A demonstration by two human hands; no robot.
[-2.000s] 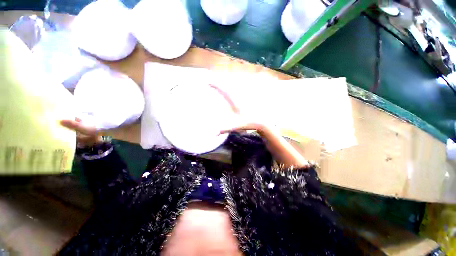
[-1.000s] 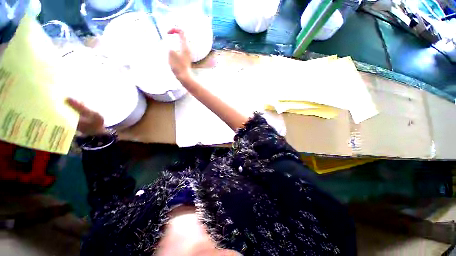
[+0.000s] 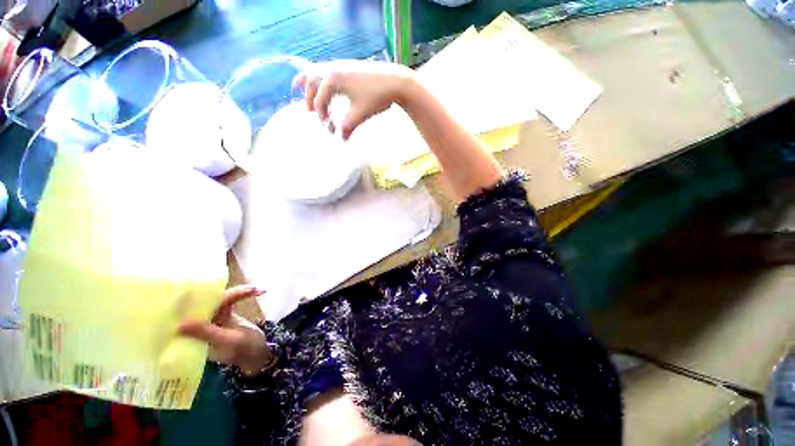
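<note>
My left hand [image 3: 228, 335] holds a pale yellow sticker sheet [image 3: 118, 296] by its right edge; rows of small dark print show along its bottom. My right hand [image 3: 353, 91] is over a white round container [image 3: 309, 161], with fingers bent down at its upper right side. Whether it grips the container or its hoop handle [image 3: 253, 65] cannot be told. The container stands on a white work pad [image 3: 322, 248]. Glare hides its surface, and no single sticker can be made out.
More white containers [image 3: 199, 126] with thin hoop handles stand at the left and behind. White and yellow sheets [image 3: 488, 78] overlap at the right on the brown cardboard covering [image 3: 645, 91]. A green bar [image 3: 398, 30] rises beyond. A red shape [image 3: 91, 422] shows at lower left.
The view has turned. The left hand and sheet now appear lower and further right. The right hand is now over a container on the pad, away from the group of containers at the left.
</note>
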